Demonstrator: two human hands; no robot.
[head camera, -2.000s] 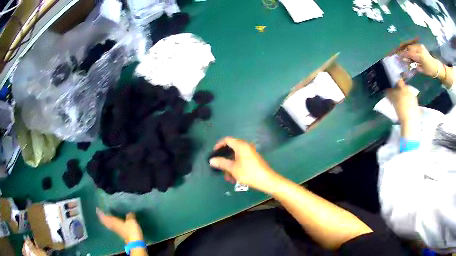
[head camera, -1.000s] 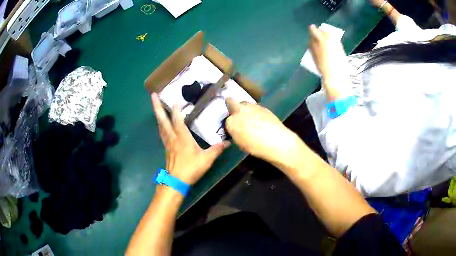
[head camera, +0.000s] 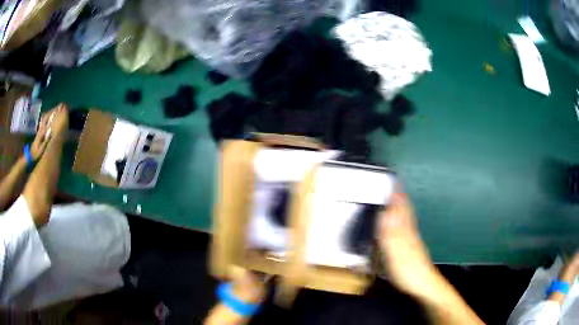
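An open retail box (head camera: 235, 209), blurred by motion, is held up at the near edge of the bench, its brown flaps out and white and dark contents showing inside. My left hand (head camera: 247, 289), with a blue wristband, grips its lower left side and is partly hidden. My right hand (head camera: 397, 232) holds its right side, by a printed panel with a dark picture. A large pile of black pieces (head camera: 305, 89) lies just beyond the box.
A bag of small white packets (head camera: 387, 51) and a large clear bag (head camera: 222, 32) lie behind the pile. Another open box (head camera: 146, 155) stands at left near a neighbour's hands (head camera: 54, 127). White paper (head camera: 530, 63) lies far right. Another person's arm (head camera: 562, 289) is at lower right.
The view has turned left. The box, earlier on the bench right of the pile, is now in both my hands in front of the pile. The right-hand neighbour is mostly out of view.
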